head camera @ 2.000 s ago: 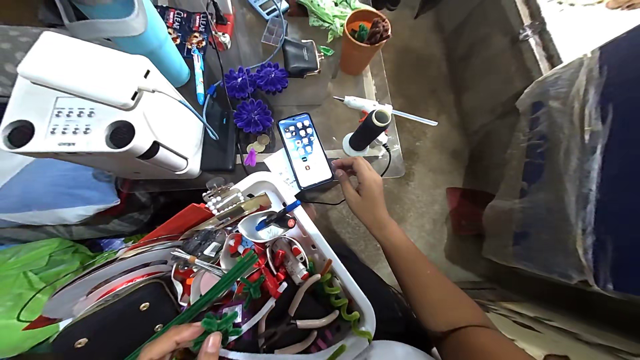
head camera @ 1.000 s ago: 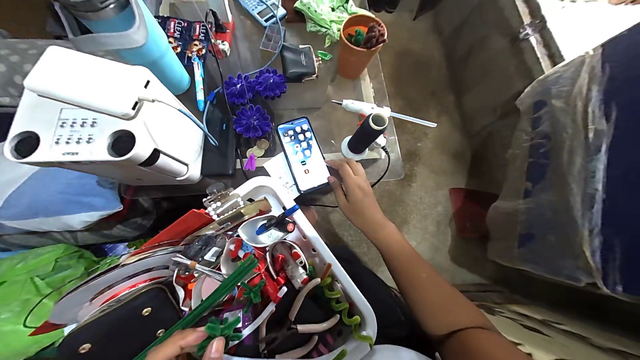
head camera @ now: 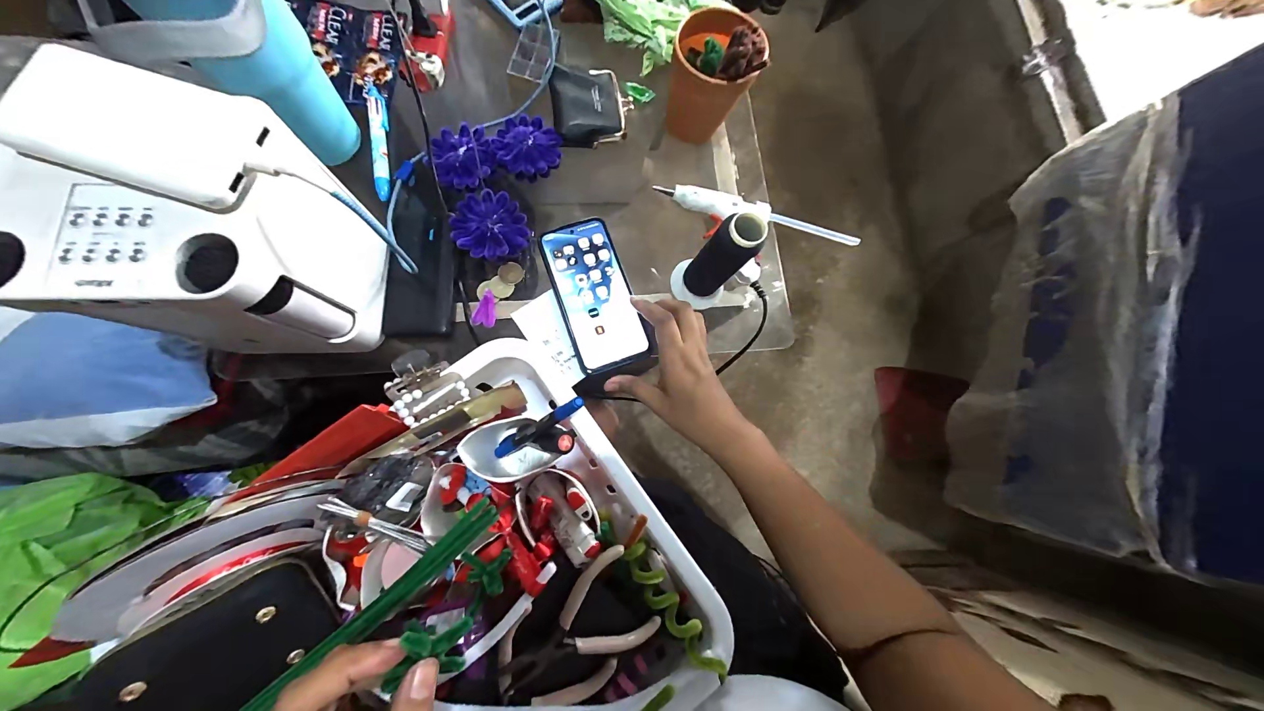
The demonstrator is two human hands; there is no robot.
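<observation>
My left hand (head camera: 365, 676), at the bottom edge, holds a green pipe-cleaner piece (head camera: 430, 647) between thumb and finger. A bundle of straight green pipe cleaners (head camera: 395, 592) passes over that hand and above the white plastic basket (head camera: 632, 489). My right hand (head camera: 676, 370) is beside the lower right edge of a lit smartphone (head camera: 597, 296), fingers apart, a fingertip at its side. The phone leans on a dark support, its screen showing app icons. Three purple pipe-cleaner flowers (head camera: 491, 224) lie left of the phone. Pliers with pale handles (head camera: 617, 637) lie in the basket.
A glue gun (head camera: 711, 202) and a black spool (head camera: 726, 255) are right of the phone. An orange cup (head camera: 706, 84) with pipe cleaners stands behind. Left are a white device (head camera: 197, 247) with cables and a blue bottle (head camera: 286, 79). A black coin purse (head camera: 588, 104) lies near the flowers.
My right hand has shifted slightly along the phone's right side. My left hand stays low at the basket with the green piece.
</observation>
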